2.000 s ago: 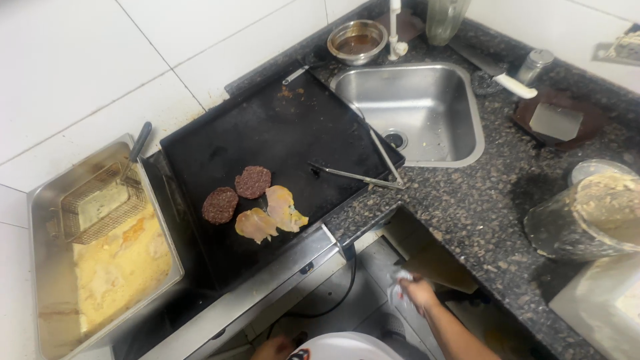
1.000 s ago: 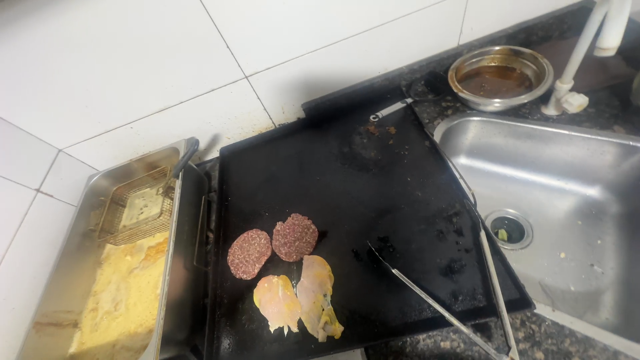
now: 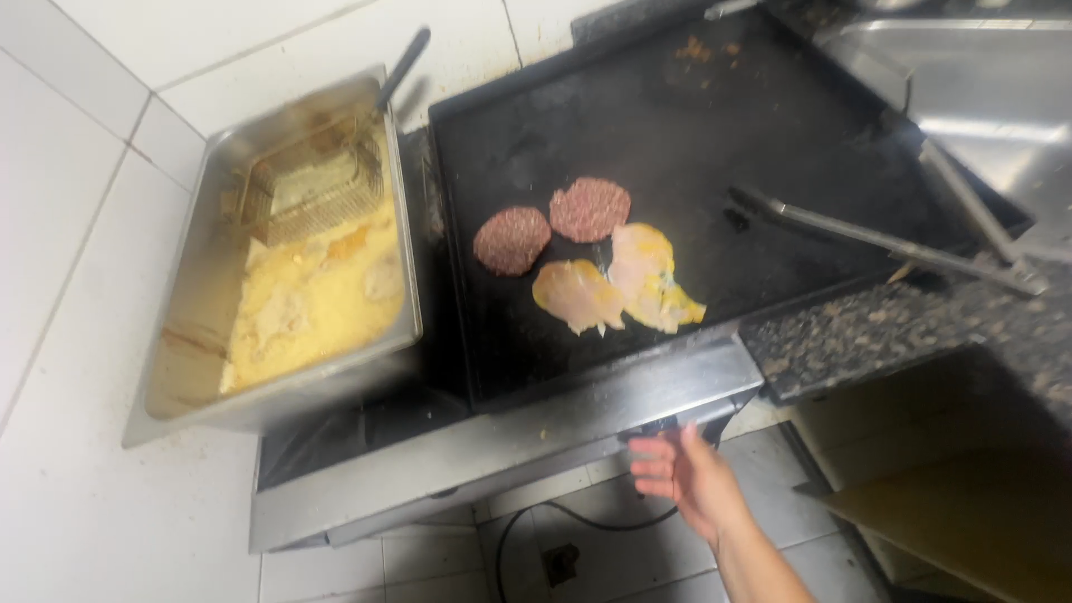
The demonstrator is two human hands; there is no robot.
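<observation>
My right hand [image 3: 688,481] reaches in from the bottom with its fingers apart and nothing in it, close to the front panel [image 3: 603,410] of the cooker, below the black griddle plate [image 3: 670,151]. Two raw-looking burger patties, a left one [image 3: 512,241] and a right one [image 3: 590,209], lie on the griddle. In front of them, two thin yellowish-pink slices of meat, a left one [image 3: 578,295] and a right one [image 3: 649,272], touch each other. Metal tongs [image 3: 888,243] rest spread over the griddle's right corner and the countertop. My left hand is out of view.
At left, a steel fryer tank [image 3: 406,251] holds yellowish, partly solid fat [image 3: 318,310] and a wire basket [image 3: 318,197] with a dark handle. A steel sink [image 3: 997,92] lies right of the griddle, beside a speckled stone countertop [image 3: 846,335]. A black cable [image 3: 603,526] hangs below.
The right hand, low in the frame with a whitish thing two seconds ago, is now bare at the cooker's front. The patties and slices lie as before. The view has swung nearer the griddle.
</observation>
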